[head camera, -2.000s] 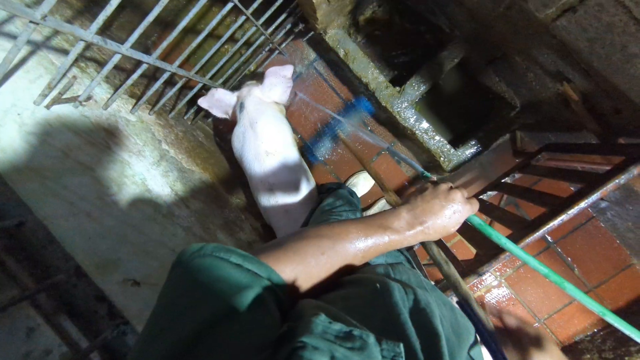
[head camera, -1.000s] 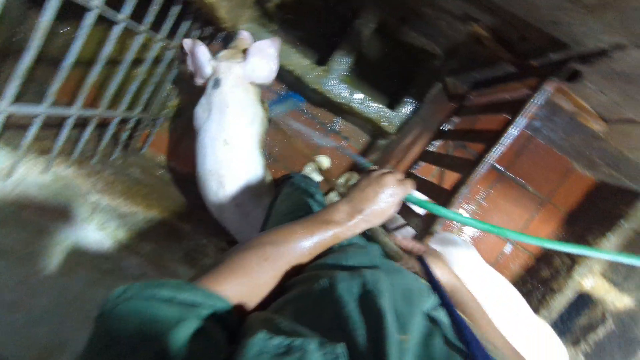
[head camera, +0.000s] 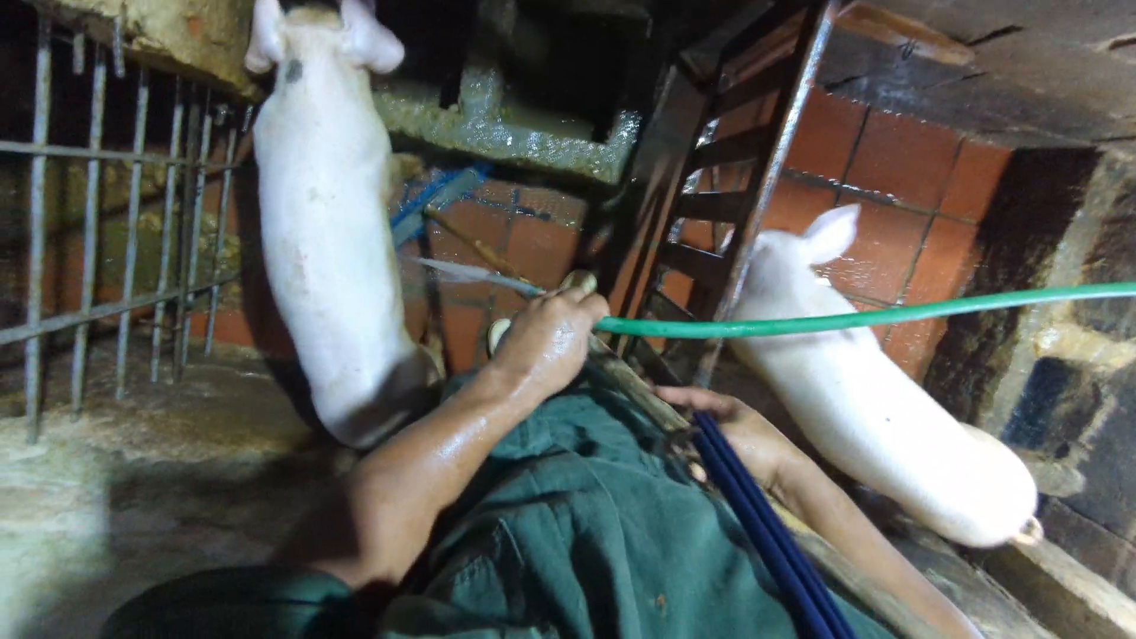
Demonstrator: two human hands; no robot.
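My left hand [head camera: 555, 337] is closed around a green hose [head camera: 816, 324], near its end, and water sprays leftward from it. A wooden pole [head camera: 639, 390] runs beneath that hand, from a blue broom-like head [head camera: 435, 202] down past my lap. My right hand [head camera: 741, 435] grips the pole lower down, beside dark blue straps [head camera: 763, 524] that partly cover it. One white pig [head camera: 324, 222] stands to the left, a dark spot near its ear. Another white pig [head camera: 887, 408] stands at the right, its head close to a barred gate.
A metal bar fence [head camera: 133, 222] stands at the left. The slatted gate [head camera: 772, 151] rises right of my left hand. Wet red tiles [head camera: 896, 169] cover part of the floor. A wet concrete ledge [head camera: 524, 138] borders a dark recess ahead. A concrete block wall stands at the right edge.
The view has shifted toward the right. The second pig, out of sight two seconds ago and partly visible one second ago, now shows from head to tail. My left hand still holds the hose.
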